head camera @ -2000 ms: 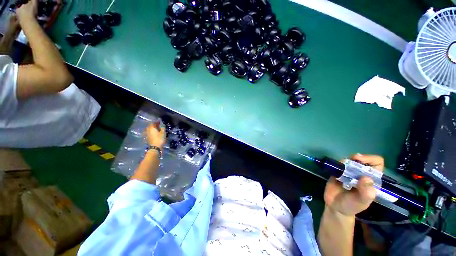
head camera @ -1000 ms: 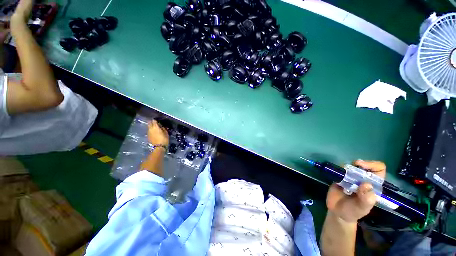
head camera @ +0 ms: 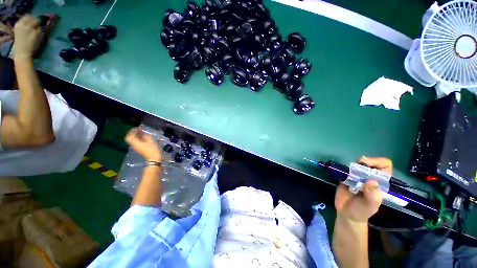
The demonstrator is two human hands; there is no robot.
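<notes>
My right hand [head camera: 361,194] is closed around the black glue syringe [head camera: 405,199], at the clear sleeve near its front. The thin bluish needle points left over the bench's front edge and touches no housing. My left hand [head camera: 145,145] is at the upper left of the clear plastic bag [head camera: 137,175], below the bench edge. Its fingers are at the bag's upper edge; whether they pinch it is too small to tell. Several small black parts [head camera: 196,165] lie on the bag to the right of that hand.
A large heap of black housings [head camera: 238,49] lies on the green bench [head camera: 345,125]; a smaller group [head camera: 89,43] is at the left. Torn white paper [head camera: 386,93], a white fan [head camera: 451,47] and a black controller [head camera: 444,138] stand right. Another person's arm [head camera: 27,99] is far left.
My left hand has moved from beside the small parts leftward to the bag's upper left. The right hand still holds the syringe. The view has shifted slightly.
</notes>
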